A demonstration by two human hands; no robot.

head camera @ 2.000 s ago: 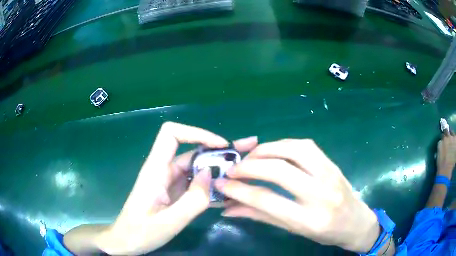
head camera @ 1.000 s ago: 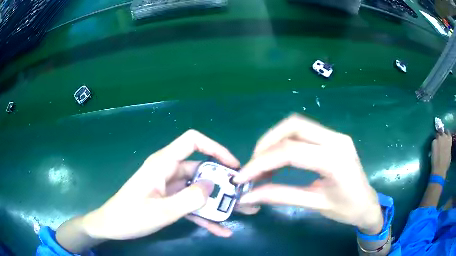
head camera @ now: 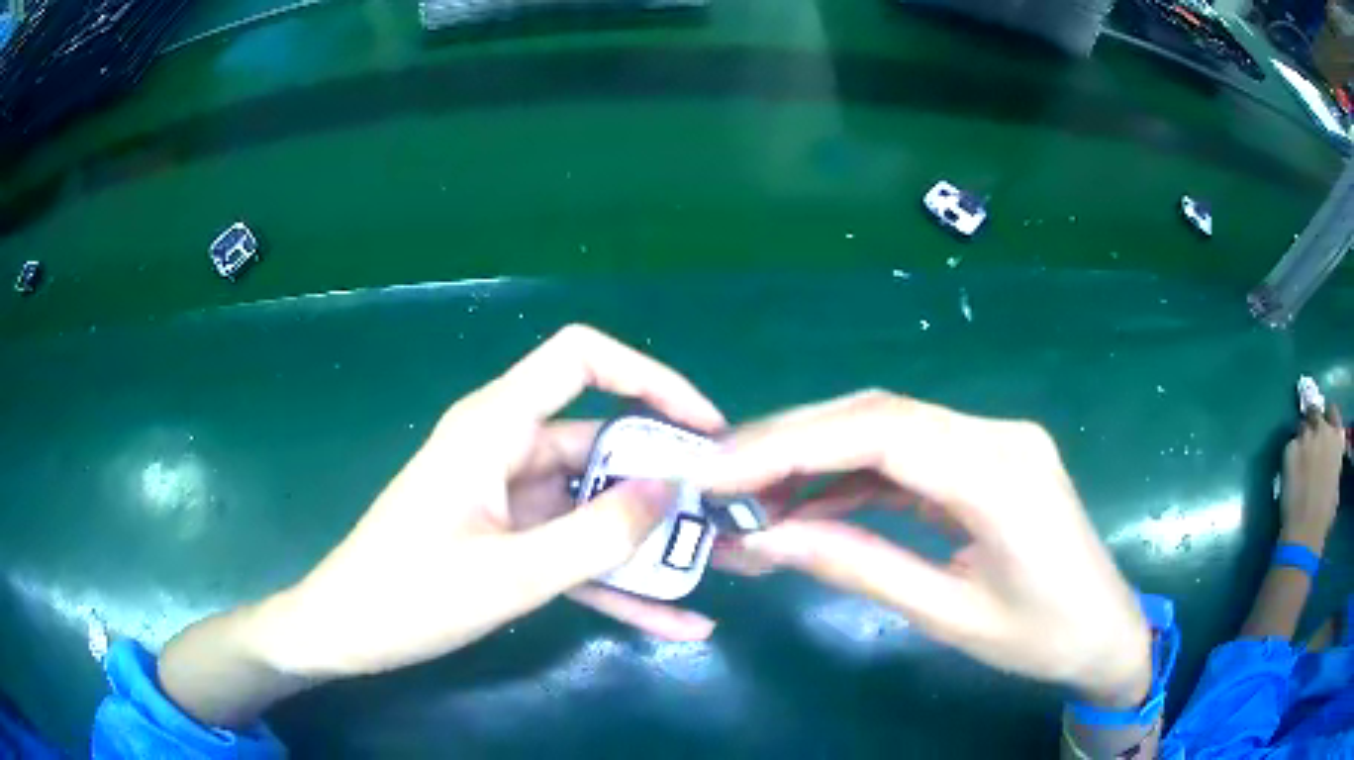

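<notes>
A white, rounded-square housing with a dark rim is held over the green surface, centre. A dark-outlined rectangle shows at its lower right. My left hand grips it, with the thumb across its face and fingers behind and along its upper edge. My right hand is at its right edge, thumb and fingers pinched around a small dark part with a pale patch. Whether that part is joined to the housing is unclear. The fingers hide some of the housing.
Part-assembled units lie on the green belt, at far left, at left, at right and farther right. Another person's hand touches a small white piece at the right edge. A grey post stands near it.
The housing has moved slightly up and right, and the left thumb lies farther across its face. My right hand still works at its right edge. The belt units have shifted left since the earliest frame.
</notes>
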